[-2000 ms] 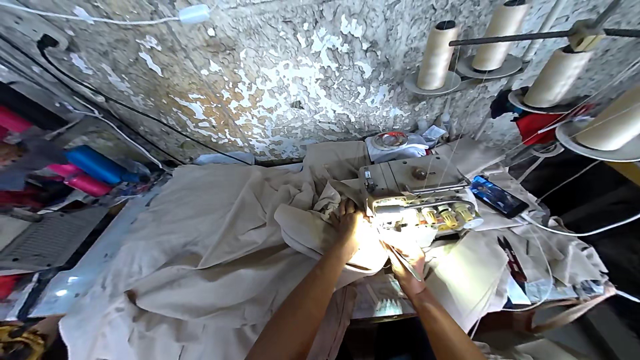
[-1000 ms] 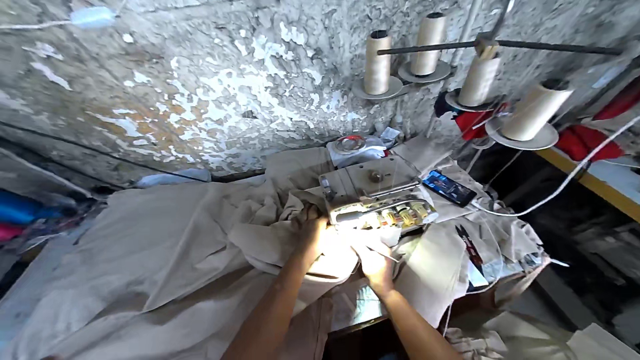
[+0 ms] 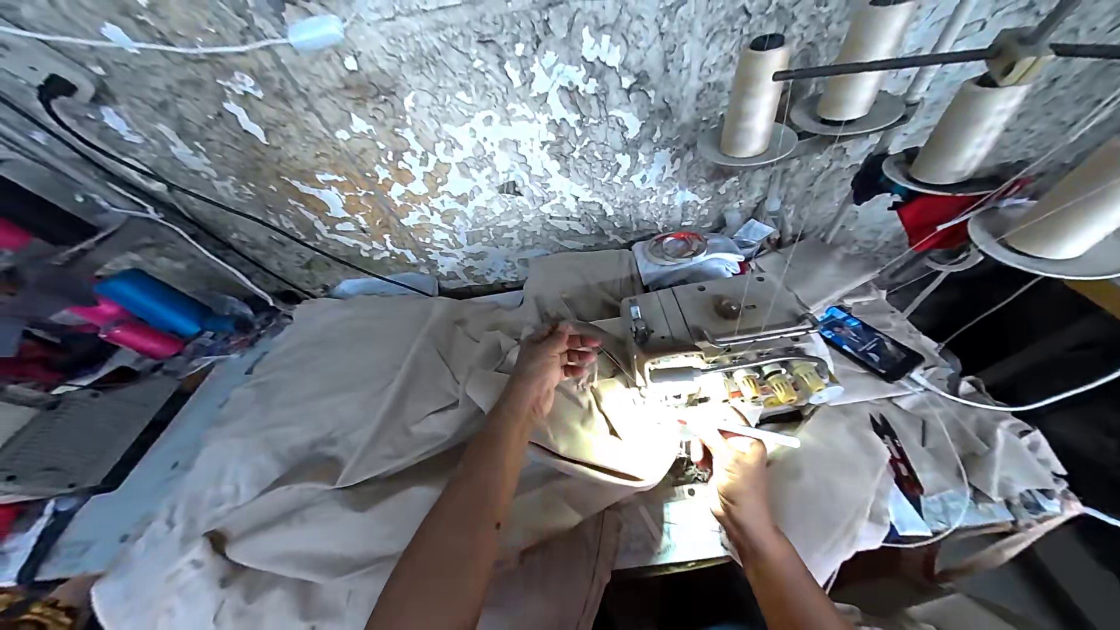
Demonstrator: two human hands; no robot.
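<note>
An overlock sewing machine [image 3: 717,324] with yellow tension knobs stands at the centre right, its needle area washed out by bright lamp light. Large beige fabric [image 3: 350,411] spreads to its left and bunches up against it. My left hand [image 3: 551,359] is raised at the fabric just left of the machine head, fingers curled; whether cloth is pinched between them cannot be told. Below the tension knobs, my right hand [image 3: 735,455] grips a thin white tool [image 3: 766,435], perhaps tweezers, pointing across the hand near the presser foot.
Cream thread cones [image 3: 754,101] stand on a rack at the upper right. A smartphone [image 3: 866,343] with a white cable lies right of the machine, and thread snips [image 3: 899,459] lie below it. A peeling wall [image 3: 490,149] rises behind. Blue and pink rolls [image 3: 162,302] lie at the left.
My left hand has lifted from the lit fabric beside the needle area. The white tool now shows clearly in my right hand. The view has swung right and back.
</note>
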